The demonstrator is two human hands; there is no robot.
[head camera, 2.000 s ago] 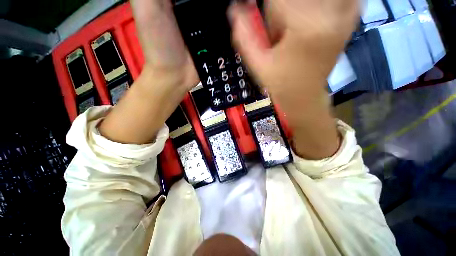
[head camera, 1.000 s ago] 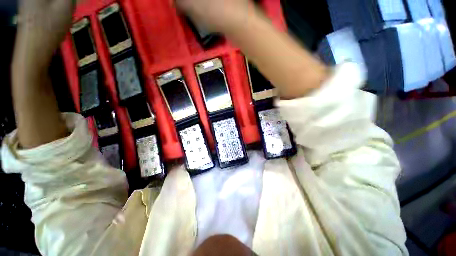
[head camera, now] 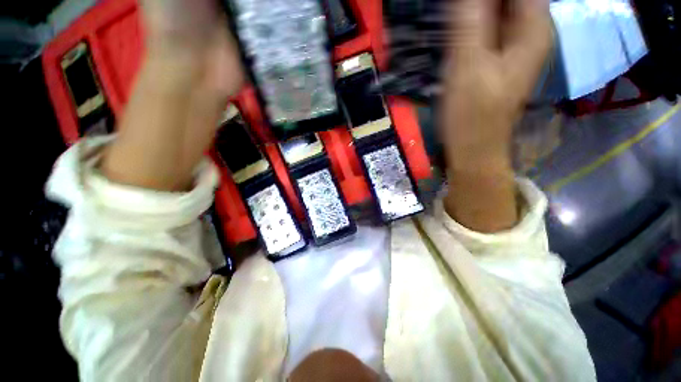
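My left hand (head camera: 187, 63), its fingers blurred and cut off by the top edge, holds a phone half-assembly (head camera: 290, 63) raised above the red assembly tray (head camera: 411, 130). The phone's silver-white speckled key board faces me, with no numbers on it. My right hand (head camera: 485, 82), blurred and partly cut off at the top, holds a dark, motion-blurred keypad (head camera: 414, 52) to the right of the phone. Several other phones with bare key boards lie in the tray, such as the one at the right (head camera: 389, 181).
Pale-blue-faced keypad stacks (head camera: 597, 45) stand at the upper right. Another phone (head camera: 81, 80) sits at the tray's left end. A shiny floor with a yellow line (head camera: 620, 153) shows at the right. Dark, unclear material is at the far left.
My left hand has moved right from the upper left and now holds a raised phone. My right hand has moved right and now holds the dark keypad. The tray appears shifted left in view.
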